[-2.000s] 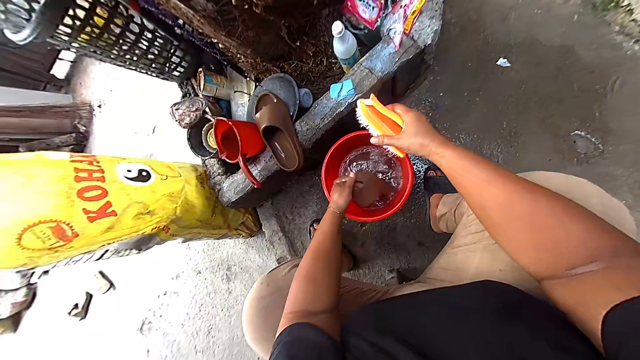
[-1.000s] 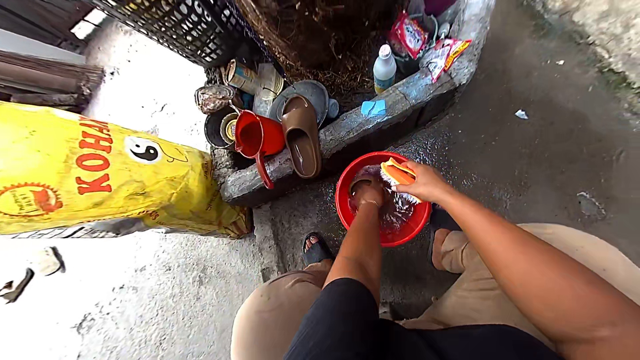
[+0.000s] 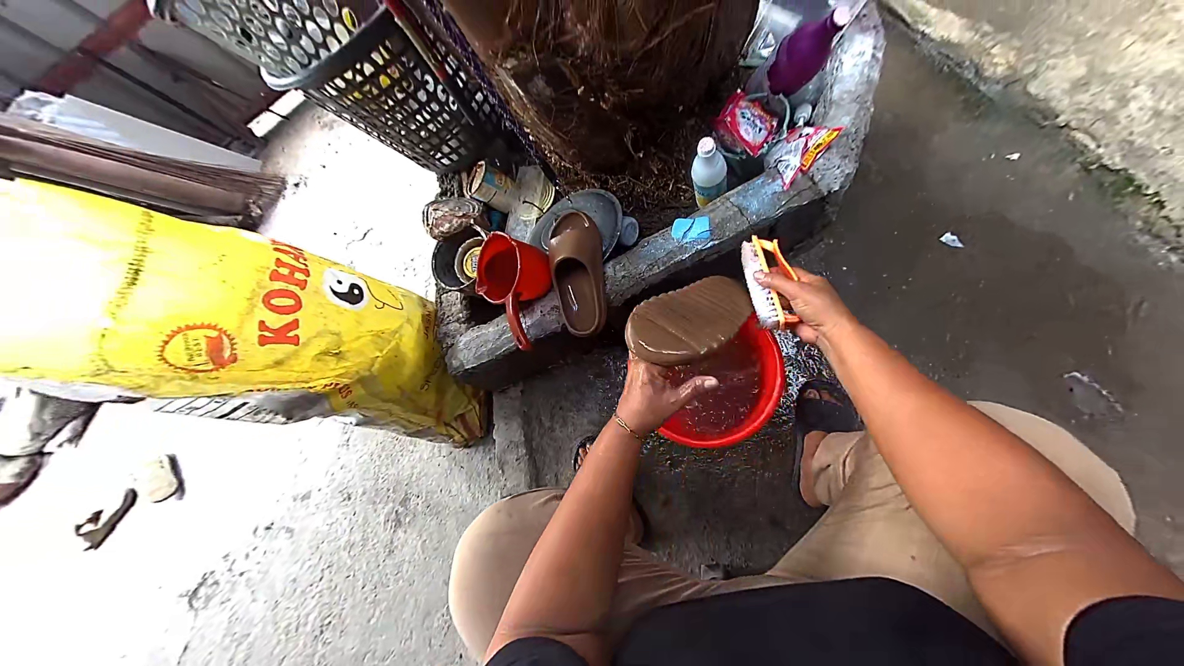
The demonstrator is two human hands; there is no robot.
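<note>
My left hand (image 3: 652, 396) holds a wet brown slipper (image 3: 689, 319) with its ridged sole showing, above the red plastic basin (image 3: 775, 388). The fingers behind the slipper are partly hidden. In my right hand (image 3: 809, 303) is a scrub brush (image 3: 764, 283) with an orange handle and pale bristles, just right of the slipper and turned toward it. Foamy water fills part of the basin. Another brown slipper (image 3: 578, 273) lies on the concrete ledge beside a red dipper (image 3: 511, 270).
On the concrete curb (image 3: 647, 264) lies a blue piece (image 3: 691, 229); a white bottle (image 3: 709, 172) and detergent packets (image 3: 803, 153) are farther right, near a tree trunk (image 3: 620, 83). A yellow sack (image 3: 222, 314) lies left, below a plastic basket (image 3: 398, 92).
My left hand has come up out of the basin with the slipper, its sole now in view. My right hand with the brush has moved off to the basin's upper right edge.
</note>
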